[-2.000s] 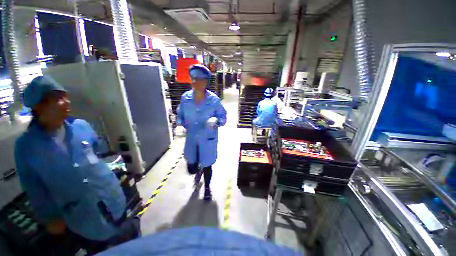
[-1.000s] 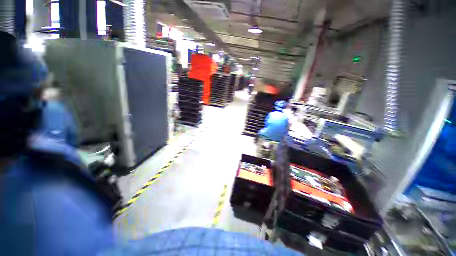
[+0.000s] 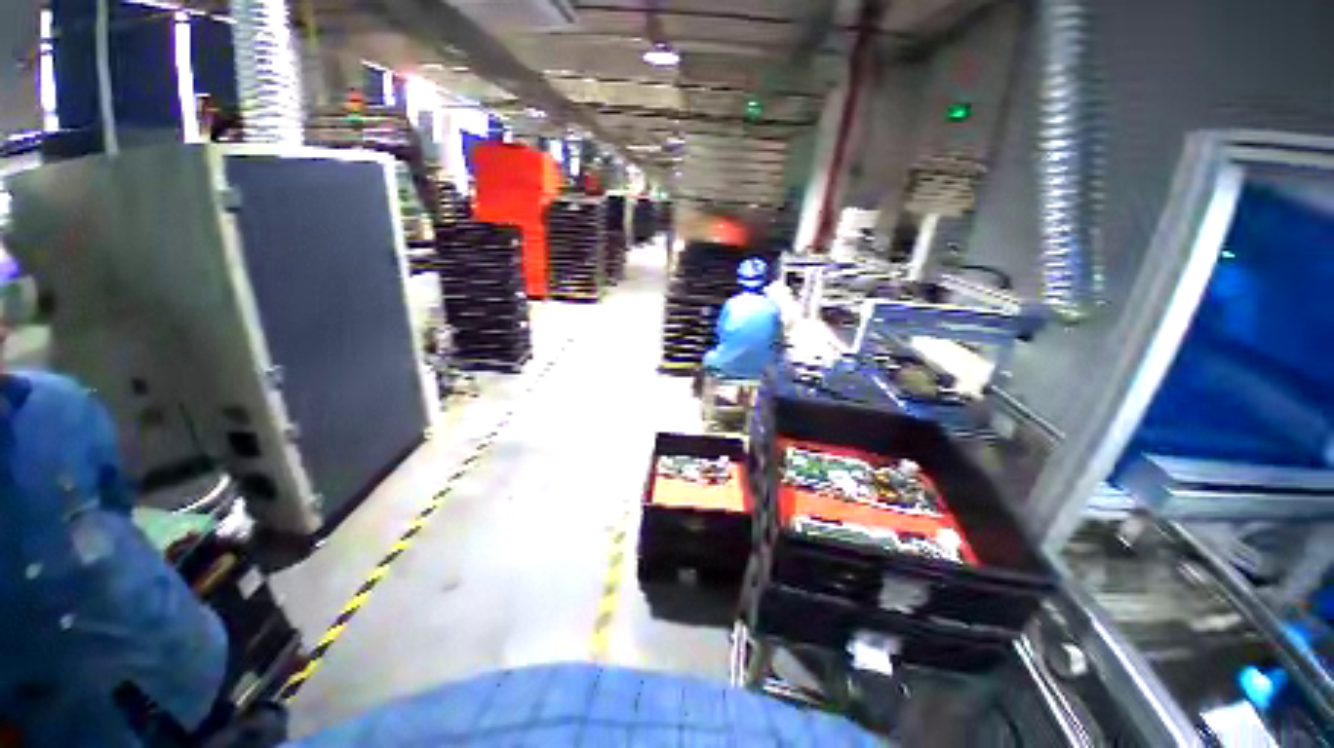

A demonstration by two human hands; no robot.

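Neither of my hands is in the picture; only a blue checked part of my clothing shows at the bottom edge. Nearest in front, to the right, a black tote (image 3: 907, 582) stands on a stand. Circuit boards (image 3: 863, 478) lie in it on a red-orange liner (image 3: 944, 517). A second black tote (image 3: 694, 544) stands lower, just left of it, with small boards on a red-orange layer.
A person in blue (image 3: 88, 570) is at the left edge. Another person in blue (image 3: 746, 335) sits further ahead. A large cabinet (image 3: 329, 329) stands left, stacked black trays (image 3: 484, 295) behind it. Conveyor rails (image 3: 1134, 658) and a blue-windowed machine (image 3: 1229, 351) are right.
The person walking in the aisle no longer shows. The view has moved closer to the totes and shows more of their insides. The person at left is now cut off by the left edge.
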